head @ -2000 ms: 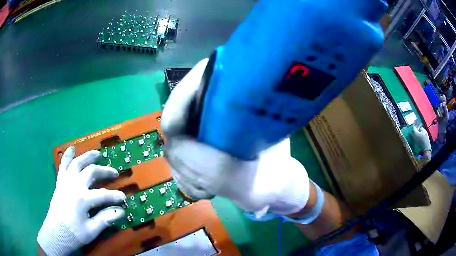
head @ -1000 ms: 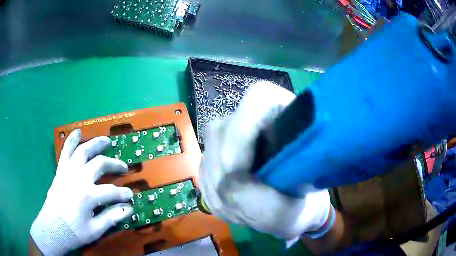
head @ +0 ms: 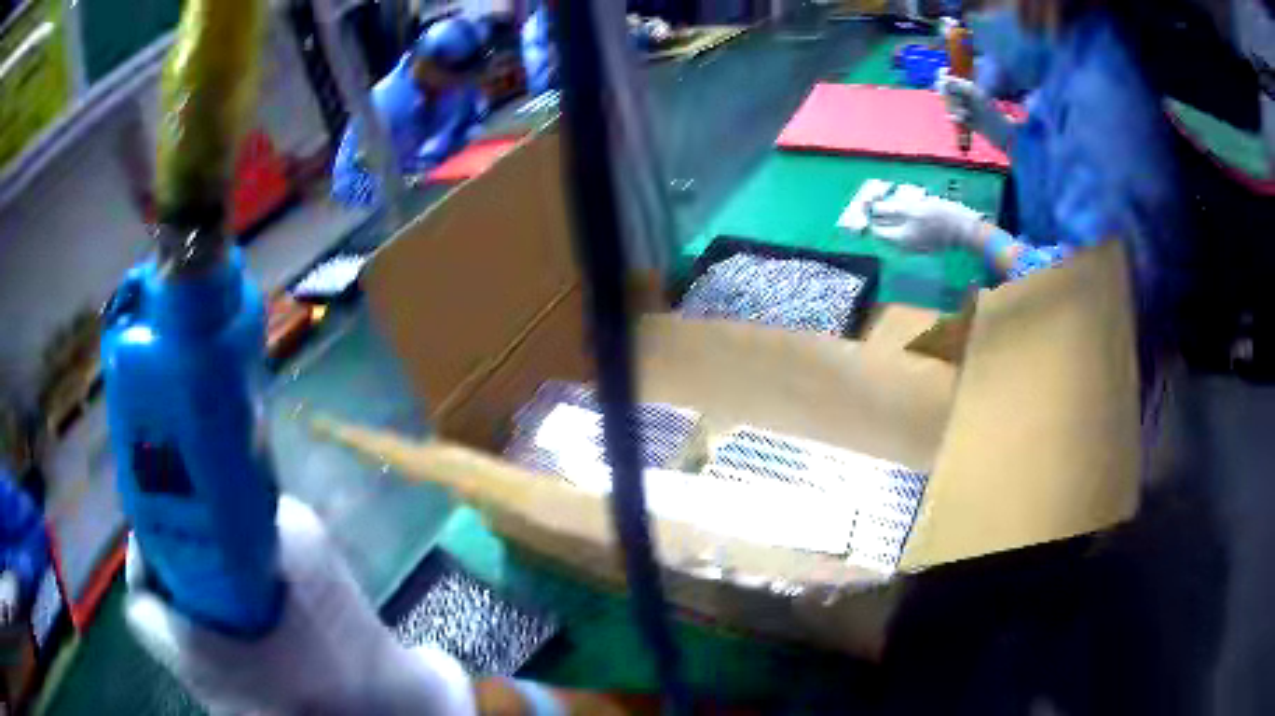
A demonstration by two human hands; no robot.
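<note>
The blue electric screwdriver (head: 196, 448) stands upright at the left, its display dark and a yellow section above it. My right hand (head: 315, 629), in a white knit glove, is closed around its lower end; the tool's tip is hidden. A light blue strap shows at my wrist, at the bottom edge. A black tray of screws (head: 469, 616) lies just right of my hand. My left hand, the orange fixture and its boards are out of the picture. The image is blurred.
An open cardboard carton (head: 1049, 420) with striped pieces (head: 811, 476) fills the middle. A black cable (head: 604, 280) hangs across it. Behind are another screw tray (head: 776, 287), a red mat (head: 895, 123) and a gloved co-worker in blue (head: 1105, 140). Another person (head: 420, 105) sits across the belt.
The view has swung right and up, away from the fixture. My left hand has left the picture. The screwdriver, still in my right hand, now shows upright at the left.
</note>
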